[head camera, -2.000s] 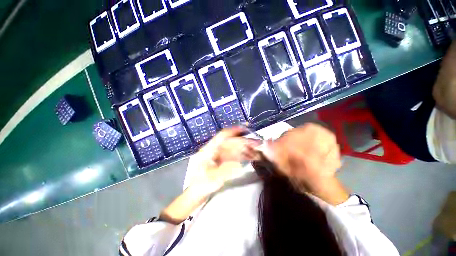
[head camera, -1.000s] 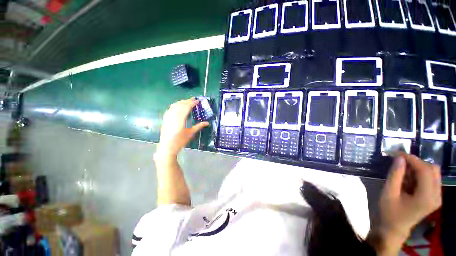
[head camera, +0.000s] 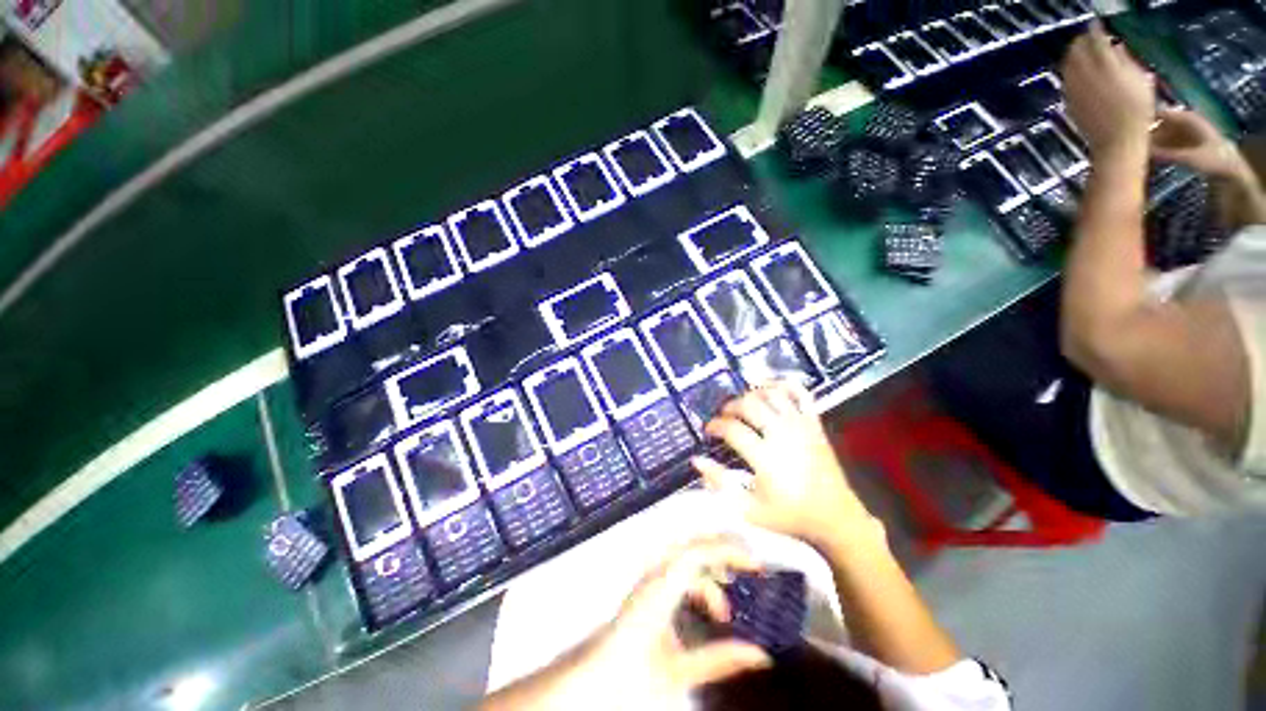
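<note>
The black blister tray (head camera: 486, 327) lies at the table edge with rows of white-bordered phone housings. In its near row, several housings on the left show keypads (head camera: 525, 507) below the window; the right end housing (head camera: 803, 285) shows shiny black there. My right hand (head camera: 785, 465) is over the near row toward its right end, fingertips at a housing's lower part; whether it grips anything is hidden. My left hand (head camera: 667, 632), blurred, holds a dark keypad stack (head camera: 766, 608) low in front of my body.
Two small keypad stacks (head camera: 294, 550) lie left of the tray. A heap of keypads (head camera: 882, 170) is to its right. A coworker's arms (head camera: 1132, 278) work over another tray (head camera: 1020, 167). A red stool (head camera: 944, 486) stands below the table edge.
My left hand has moved from the table left of the tray to in front of my body, now holding a keypad stack. My right hand stays near the near row's right part. The view has shifted right.
</note>
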